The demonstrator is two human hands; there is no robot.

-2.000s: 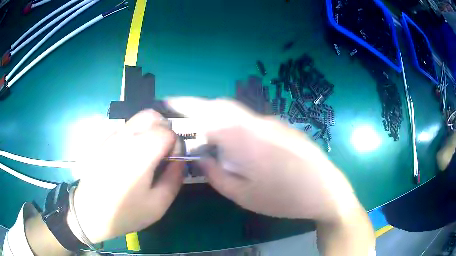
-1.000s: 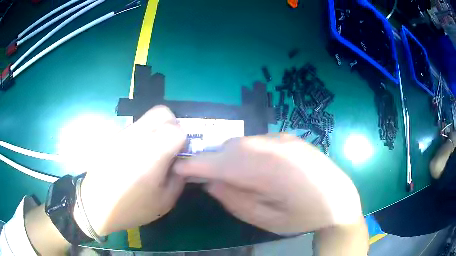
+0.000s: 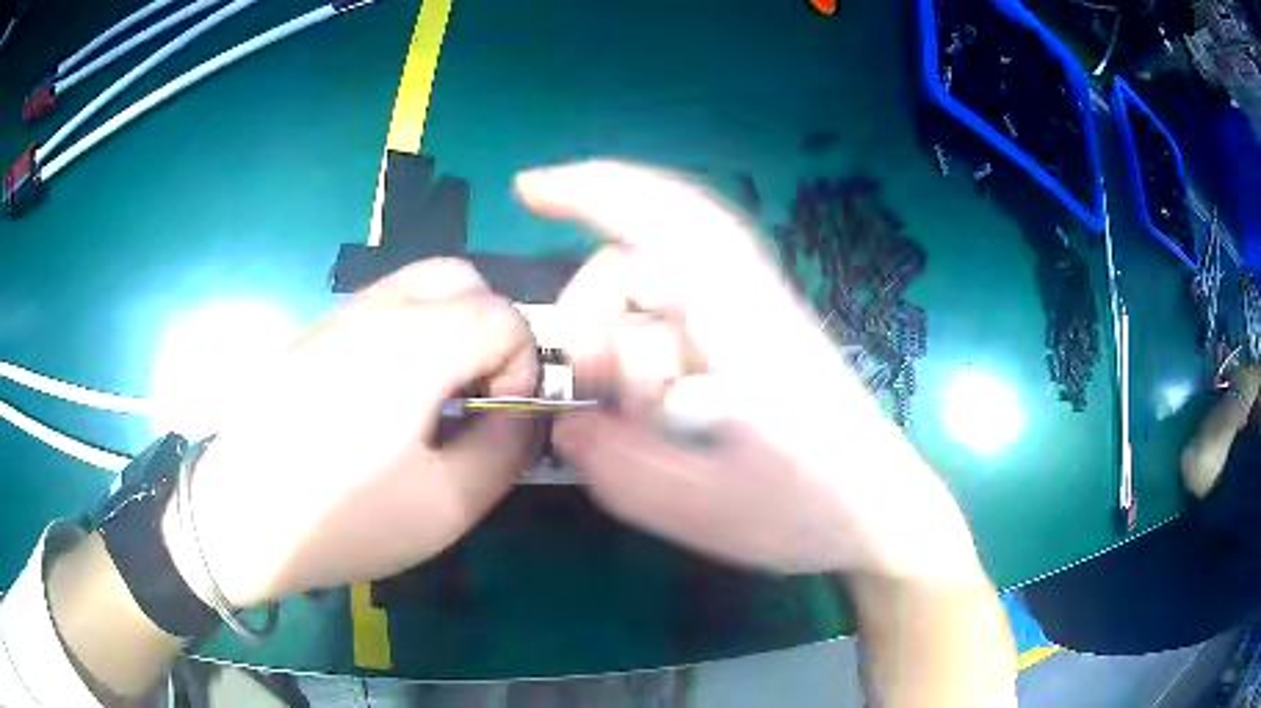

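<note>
My left hand (image 3: 380, 415), with a dark band at the wrist, is closed on a white sheathed cable (image 3: 69, 398) that enters from the left edge in two strands. Thin coloured wire ends (image 3: 519, 404) stretch from its fingertips to my right hand (image 3: 747, 401). My right hand is blurred, its index finger raised and its thumb side near the wire tips. Whether it holds a connector housing cannot be told. Both hands are over the white reference card (image 3: 553, 470), mostly covered and framed by black tape (image 3: 426, 215).
A pile of black housings (image 3: 851, 263) lies right of my hands, a smaller heap (image 3: 1069, 325) farther right. Blue-rimmed trays (image 3: 1016, 152) stand upper right. White cables (image 3: 180, 97) with red/black plugs lie upper left. Another person's hand (image 3: 1224, 429) is at the right edge.
My right hand has lifted and opened its index finger upward, uncovering the coloured wires between the hands. My left hand stays nearly in place. The view has shifted slightly.
</note>
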